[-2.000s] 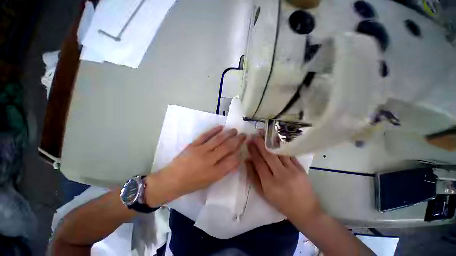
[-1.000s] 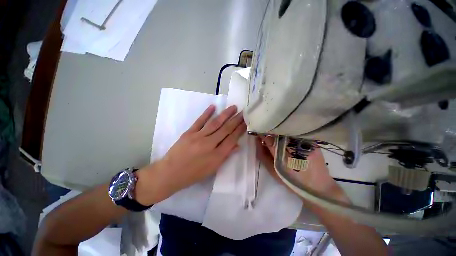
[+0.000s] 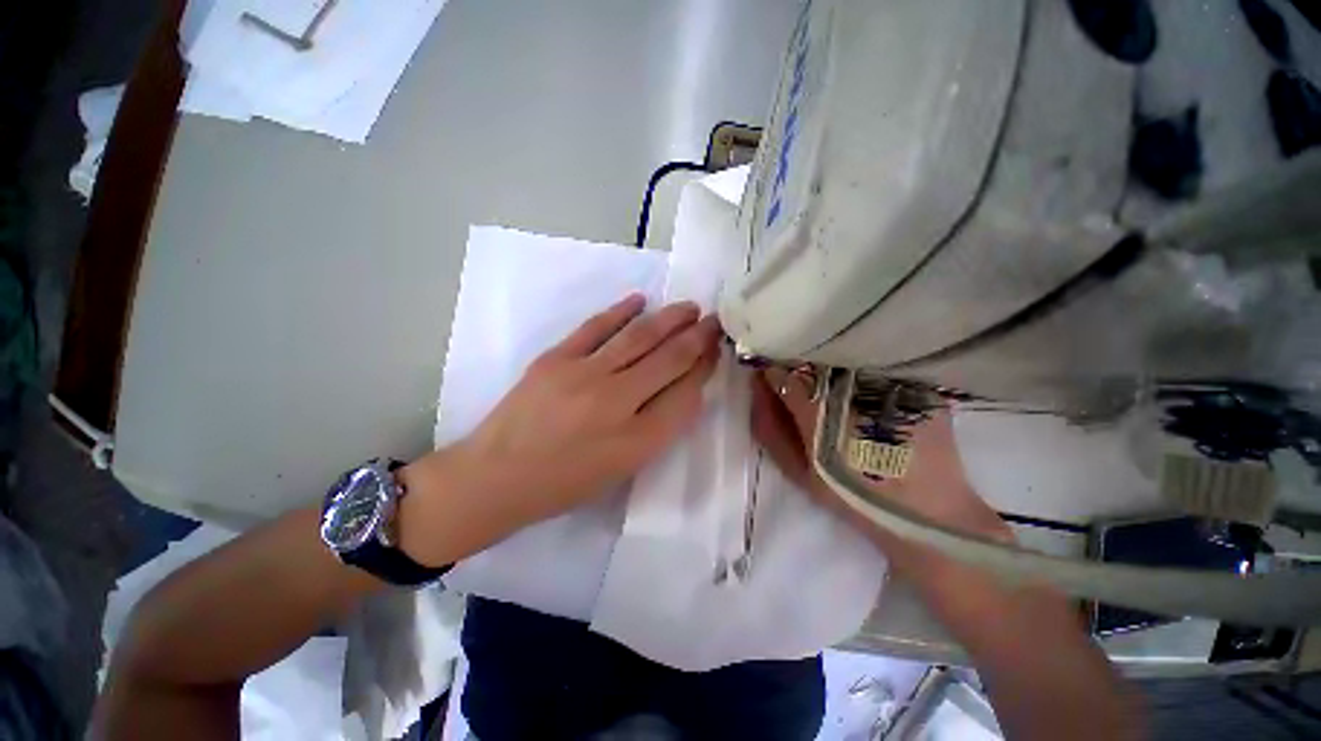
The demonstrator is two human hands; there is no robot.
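A white fabric panel [image 3: 507,311] lies on the machine bed, with a second white piece with a curved lower edge [image 3: 782,615] on it. A narrow white strip with a thin dark edge line [image 3: 735,492] runs down that piece. My left hand [image 3: 601,398] lies flat on the fabric, fingers spread a little, fingertips beside the sewing machine head [image 3: 884,174]. My right hand [image 3: 869,463] is on the fabric right of the strip, partly hidden by the machine; its fingertips are hard to see. The needle area is mostly hidden behind the head.
A stack of white pieces [image 3: 319,80] with a dark angular line lies at the far left table edge. Loose white pieces [image 3: 297,688] hang at the lower left. A dark shiny rectangle [image 3: 1159,557] lies right of the bed. The brown table edge [image 3: 123,232] is at left.
The view has shifted, and the machine head now covers more of my right hand. The fabric has moved slightly up towards the machine. My left hand remains flat on it.
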